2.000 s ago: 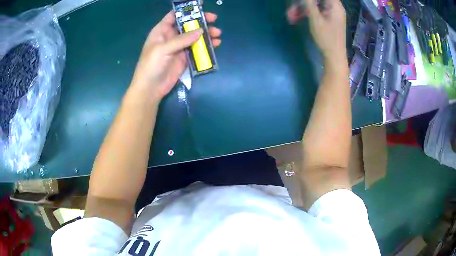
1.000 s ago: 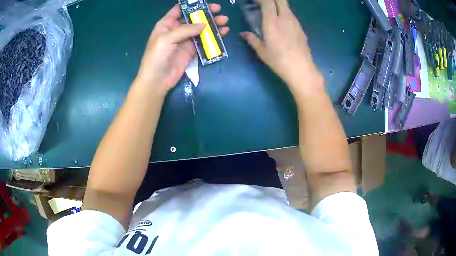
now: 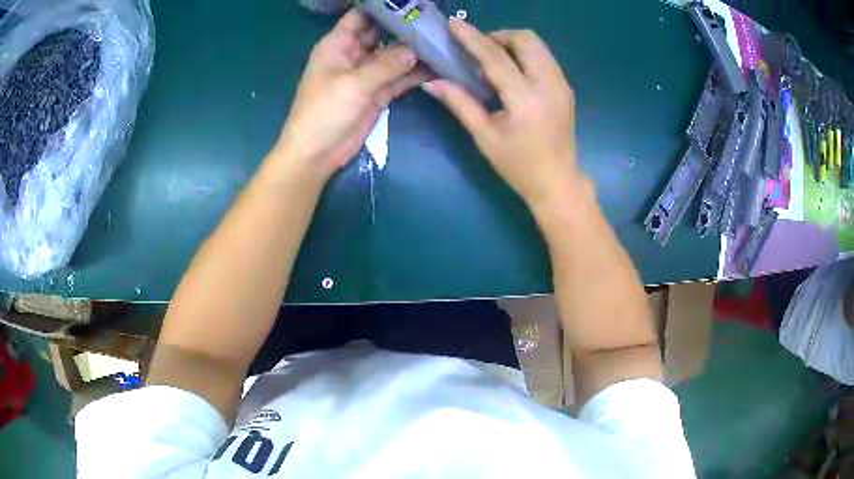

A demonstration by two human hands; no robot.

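A grey handheld fan unit (image 3: 433, 42) is held between my two hands at the top of the view. Its grey handle shell faces up, and a small yellow bit shows near its upper end. The upper end is cut off by the frame edge. My left hand (image 3: 351, 89) holds it from the left, with thumb and fingers near its middle. My right hand (image 3: 520, 103) grips its lower right end, fingers along the far side and thumb beneath. Most of the battery is hidden.
A pile of grey handle covers (image 3: 716, 159) lies at right beside a pink-and-green printed sheet (image 3: 796, 224). A clear plastic bag (image 3: 70, 187) of dark parts is at left. A white pointed strip (image 3: 377, 140) lies mid-bench. Below the edge are a carton (image 3: 688, 327) and a person's sleeve (image 3: 819, 313).
My right hand has come in to the unit. A grey cover now lies over the open handle, hiding most of the yellow battery. The unit is now tilted more.
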